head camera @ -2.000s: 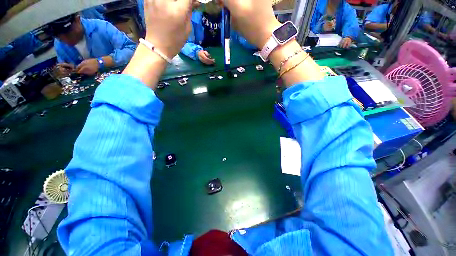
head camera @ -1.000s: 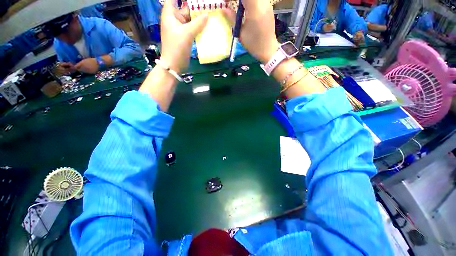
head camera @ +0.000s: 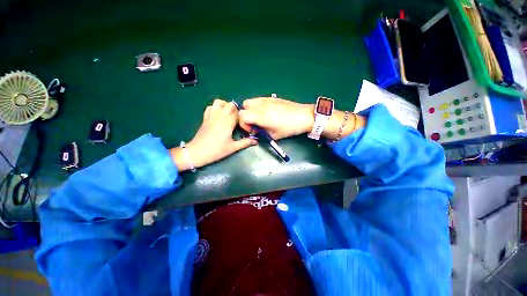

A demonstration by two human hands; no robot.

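Observation:
My right hand is closed around a dark marker, whose white-banded barrel sticks out below the palm. My left hand is curled, its fingertips touching my right fingertips; a small dark bit shows between them, and I cannot tell what my left hand holds. A watch head with a lit digit lies beyond my left hand. Beside it a silver watch shows its back. Two more dark watch heads with digits lie at the left, one above the other.
A small cream fan with cables stands at the left. At the right are a blue bin, a phone-like dark slab, loose paper, a button control box and a green basket. The bench's front edge runs before my body.
The view has tilted down. My hands have come down from the far side to near the bench's front edge. The yellow piece held between them a second ago no longer shows.

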